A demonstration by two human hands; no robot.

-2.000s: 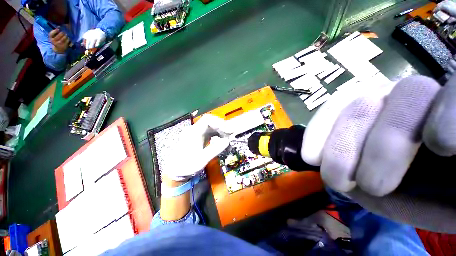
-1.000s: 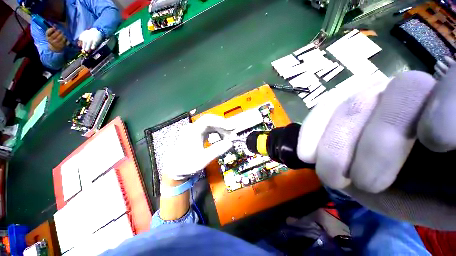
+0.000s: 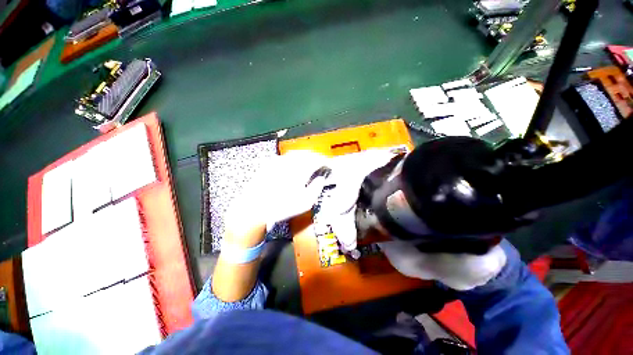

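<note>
The electric screwdriver [image 3: 458,187], a large black cylinder with a silver label, stands over the right part of the circuit board [image 3: 333,249]. My right gloved hand [image 3: 451,267] is wrapped around it, mostly hidden behind it. The bit is hidden. My left gloved hand [image 3: 277,194], with a light blue wrist band, reaches over the board's left side, fingers bent; whether it holds anything cannot be told. The board lies on the orange fixture [image 3: 319,288], largely covered by hands and tool. The screw tray [image 3: 236,173] lies left of the fixture, partly under my left hand.
A red board [image 3: 177,270] with white sheets [image 3: 83,277] lies at left. A board assembly [image 3: 118,90] stands behind it. White pieces [image 3: 454,107] lie behind the fixture at right, near a metal post [image 3: 520,41]. Another speckled tray [image 3: 597,104] is at far right. A black cord hangs at right.
The view has shifted, and the person across has mostly left the frame. The screwdriver has gone from lying low and pointing left to showing its rounded rear end, with my right hand beneath it.
</note>
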